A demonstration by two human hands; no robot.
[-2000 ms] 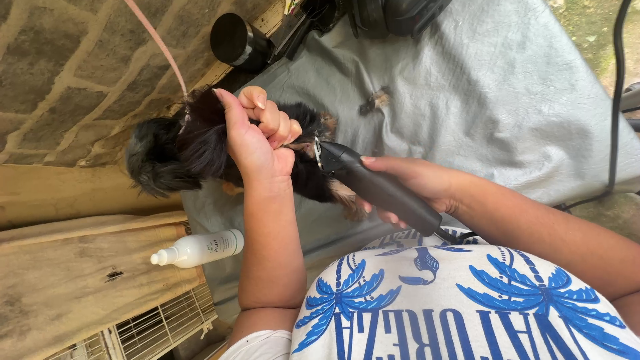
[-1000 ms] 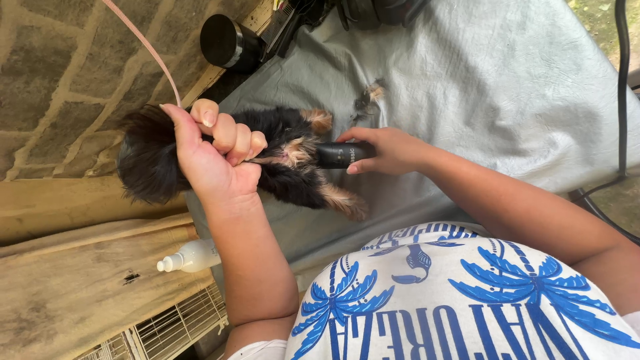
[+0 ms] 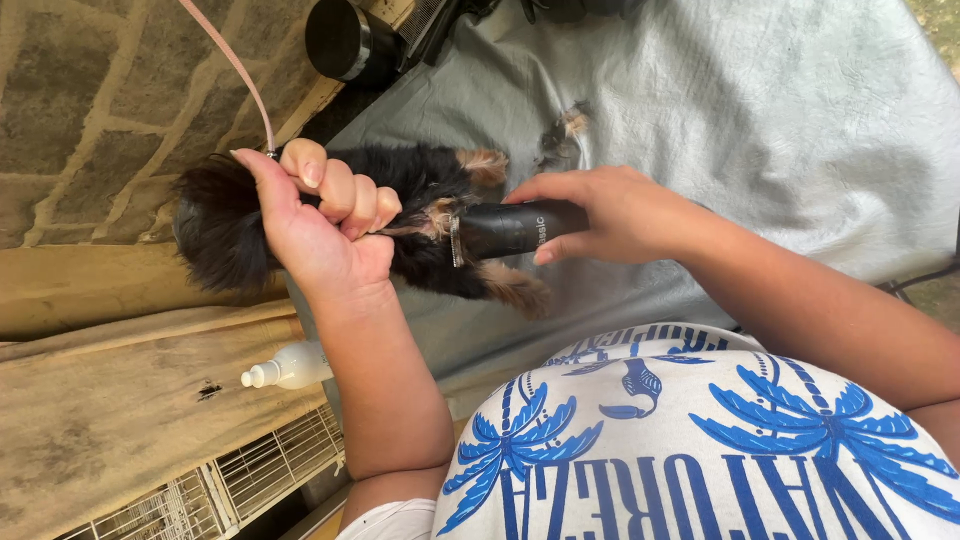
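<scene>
A small black and tan long-haired dog is on a grey sheet-covered table. My left hand is closed beside the dog's head; it seems to grip the dog's tail or a limb, but the fingers hide which. In my right hand is a black electric hair clipper, its toothed blade against the fur between the two tan-furred legs. A pink cord leash runs up from beside my left hand. Clipped fur lies on the sheet beyond the clipper.
A black cylindrical container stands by the stone wall, near a metal comb. Partly behind my left forearm is a white bottle. A cloth-covered wire cage is at the lower left. A black cable hangs at the right edge.
Since two seconds ago the clipper has turned from a slant to nearly level, and my right hand has moved from its lower side to its rear end. My left hand still grips.
</scene>
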